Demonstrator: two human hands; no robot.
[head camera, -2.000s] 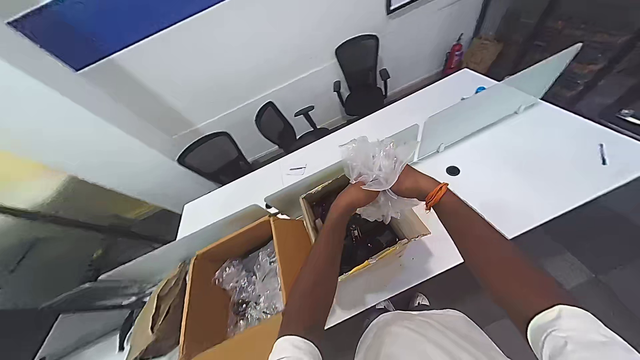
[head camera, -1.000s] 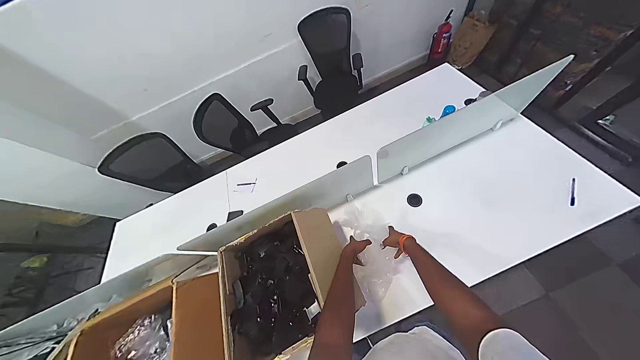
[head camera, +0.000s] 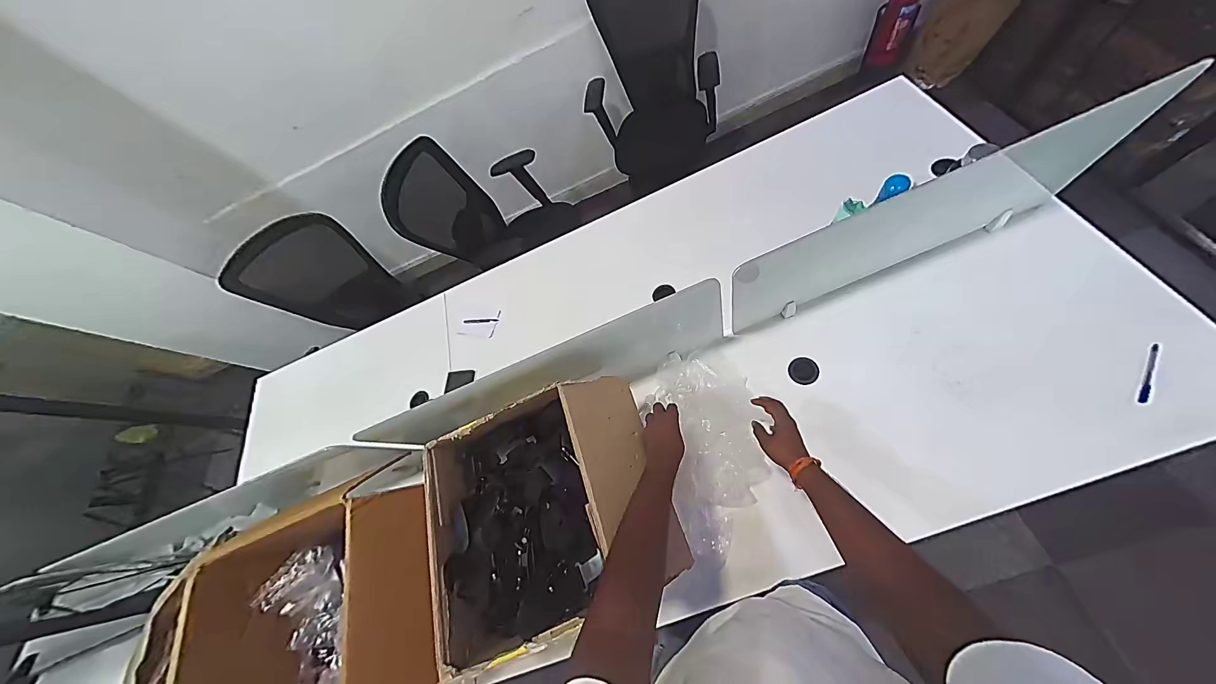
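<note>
Crumpled clear plastic bags (head camera: 712, 432) lie on the white desk, to the right of an open cardboard box (head camera: 608, 446) filled with dark, shiny items (head camera: 522, 513) that I cannot make out singly. My left hand (head camera: 663, 432) rests at the left edge of the plastic, beside the box flap; whether its fingers grip the plastic is unclear. On the other side, my right hand (head camera: 781, 435) is held just off the plastic with its fingers apart, an orange band on the wrist. A second open cardboard box (head camera: 394, 579) at the lower left holds more clear plastic (head camera: 309, 603).
Frosted desk dividers (head camera: 874, 237) run behind the hands. A pen (head camera: 1149, 373) lies at the right, near a black cable grommet (head camera: 803, 370). Beyond the dividers are a blue item (head camera: 893, 187), a paper with a pen (head camera: 481, 323) and several black chairs (head camera: 655, 133).
Two seconds ago both hands held the clear plastic above the box of dark items; now it lies on the desk right of that box. Since one second ago, the hands have stayed beside it.
</note>
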